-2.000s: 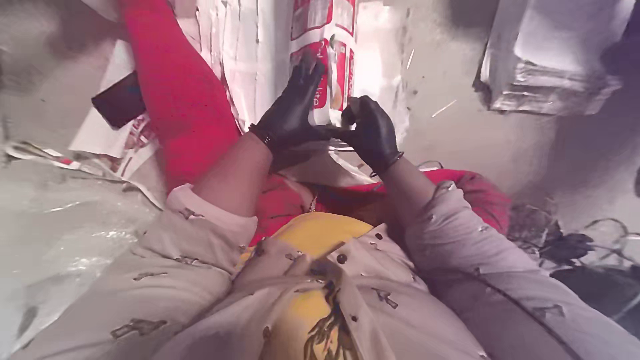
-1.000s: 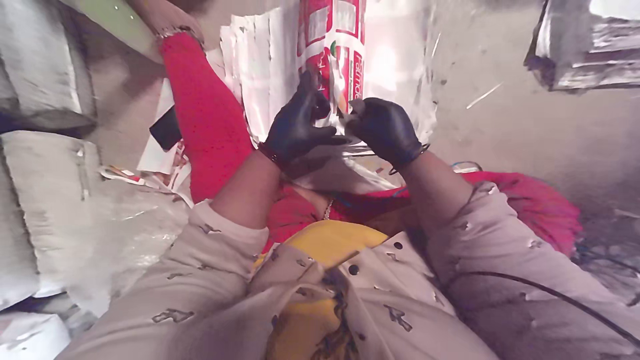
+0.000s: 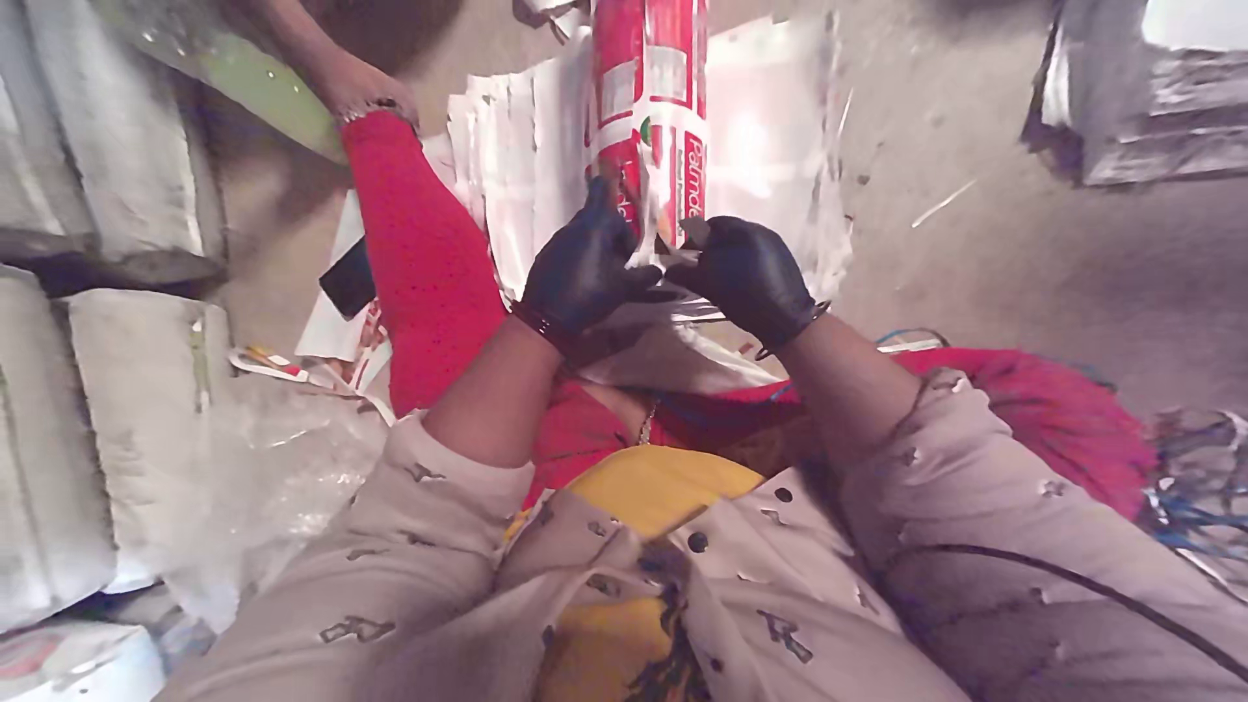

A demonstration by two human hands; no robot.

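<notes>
A roll of red and white printed Palmolive packaging film (image 3: 666, 88) lies lengthwise ahead of me on a stack of whitish sheets (image 3: 770, 127). My left hand (image 3: 585, 263), in a black glove, rests at the near end of the roll on its left side, fingers along the printed surface. At the right side of the same end is my right hand (image 3: 746, 273), also gloved in black, with a small dark piece, not clearly made out, between thumb and fingers. The two thumbs nearly meet over the near edge. What each hand grips there is partly hidden.
Wrapped pale bundles (image 3: 146, 429) stand at the left beside clear plastic film (image 3: 292, 468). A dark flat object (image 3: 349, 280) lies by my red-clothed leg (image 3: 429, 263). At the upper right is another stack of sheets (image 3: 1121, 127). Blue cords (image 3: 1199, 517) lie at the right.
The view has shifted left, bringing the bundles at the left into sight. Both hands stay at the near end of the roll, with small changes in the fingers.
</notes>
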